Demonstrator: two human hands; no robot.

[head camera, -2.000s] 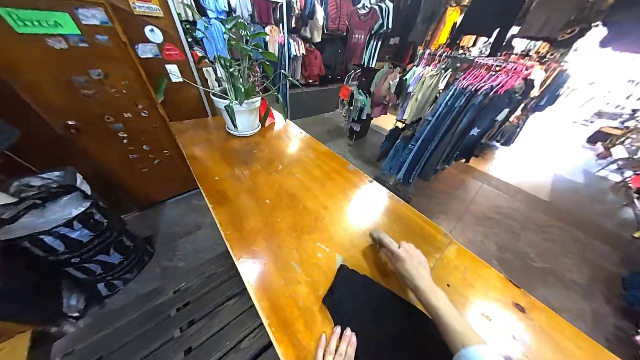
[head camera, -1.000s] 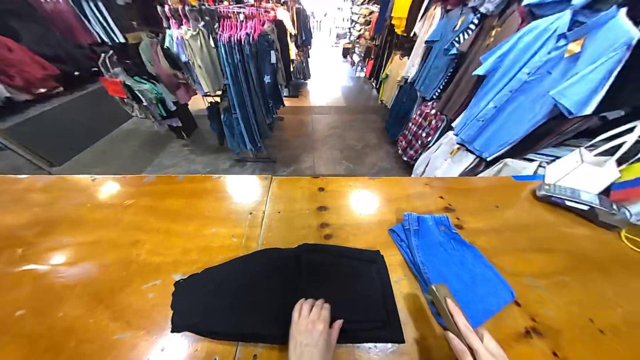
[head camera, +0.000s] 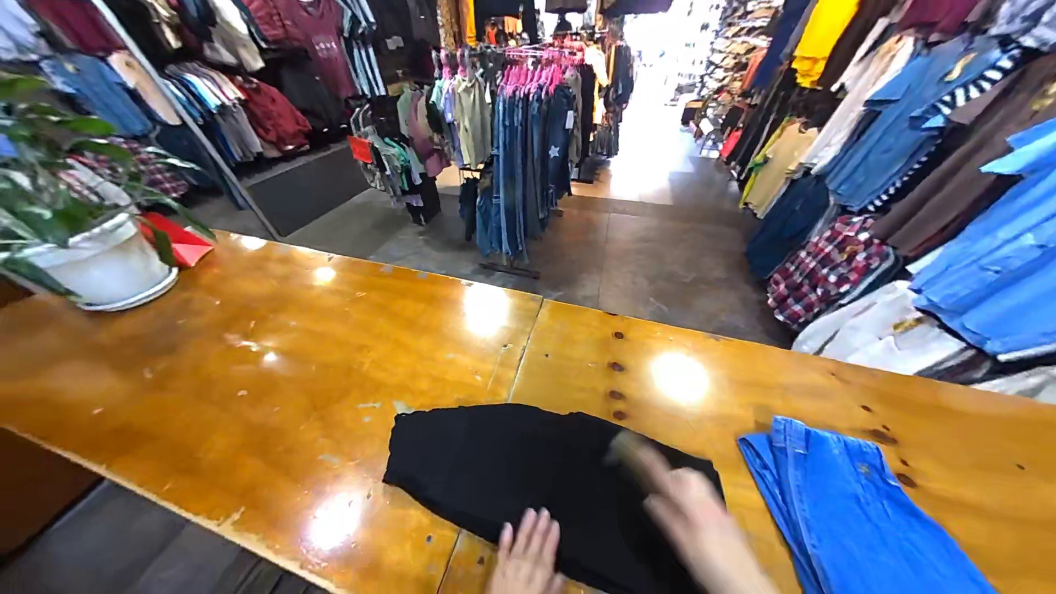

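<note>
A black folded garment (head camera: 528, 470) lies flat on the varnished wooden counter (head camera: 289, 363). My left hand (head camera: 528, 553) rests on its near edge with fingers spread, gripping nothing. Over the garment's right part is my right hand (head camera: 689, 511), blurred, closed on a narrow brownish object (head camera: 629, 452) whose kind I cannot tell. Whether that object touches the cloth is unclear. Folded blue jeans (head camera: 858, 503) lie to the right of the black garment, apart from it.
A plant in a white pot (head camera: 107, 264) and a red object (head camera: 177, 239) stand at the counter's left. Beyond its far edge hang jeans on a rack (head camera: 524, 165); shirts (head camera: 891, 124) hang at the right. A seam crosses the counter.
My right hand has moved from over the blue jeans to over the black garment, still holding the brownish object. My left hand stays on the black garment. The view has swung left.
</note>
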